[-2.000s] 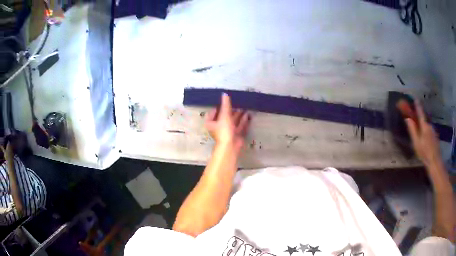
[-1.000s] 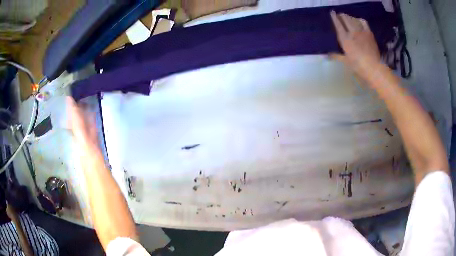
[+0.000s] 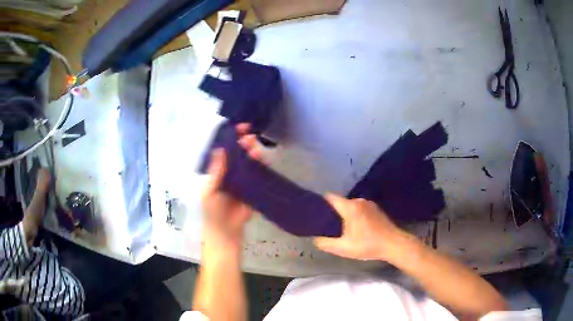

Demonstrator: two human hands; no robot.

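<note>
A bunch of dark purple cloth strips is held between my two hands above the near part of the pressing table. My left hand grips its left part, with fingers showing on both sides. My right hand is closed around its right part. Loose strip ends fan out on the table beyond my right hand. More dark cloth lies bunched beyond my left hand; whether it is joined to the held bunch I cannot tell.
The steam iron rests at the table's right end. Scissors lie at the far right. A small tan card lies at the far edge near a blue-grey padded board. A person in stripes is at left.
The long strips spread along the far side are now gathered into a folded bunch nearer me. My hands have come together from wide apart and grip it. The scissors and iron now show fully.
</note>
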